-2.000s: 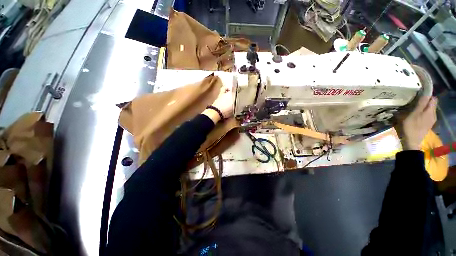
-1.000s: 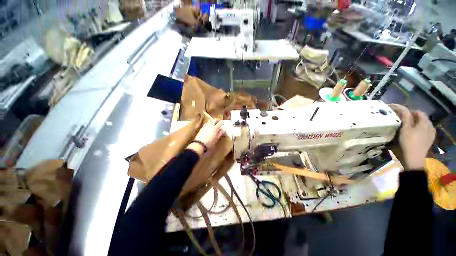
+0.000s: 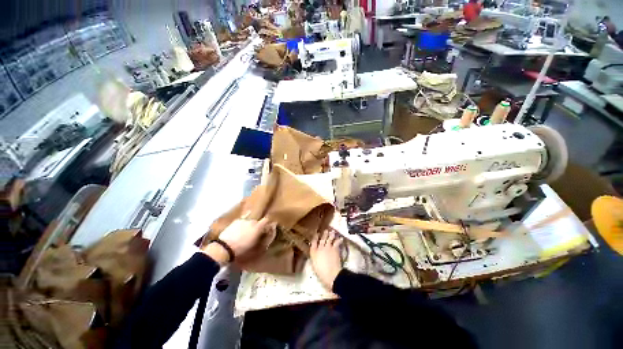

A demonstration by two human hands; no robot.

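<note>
A brown bag body (image 3: pixel 273 204) lies bunched on the white machine table, left of the needle area of the sewing machine (image 3: pixel 437 160). My left hand (image 3: pixel 247 240) is closed on the bag's near left part. My right hand (image 3: pixel 326 253) is at the bag's right edge by the brown straps (image 3: pixel 295 240), fingers spread; whether it grips anything is unclear. Dark green-handled scissors (image 3: pixel 386 252) lie on the machine bed right of my right hand. A tan binding tape (image 3: pixel 437 225) runs along the bed below the machine head. The presser foot area is small and blurred.
The long shiny bench (image 3: pixel 184 184) runs along the left. Brown pieces (image 3: pixel 102 272) are heaped at lower left. Another brown piece (image 3: pixel 297 148) lies behind the bag. Thread cones (image 3: pixel 468 117) stand behind the head. A yellow-orange reel (image 3: pixel 610 217) is far right, near the pale handwheel (image 3: pixel 552 153).
My right hand has left the handwheel and come to the bag. My left hand has moved down and left with the bag, drawing it away from the machine head. The view has tilted up.
</note>
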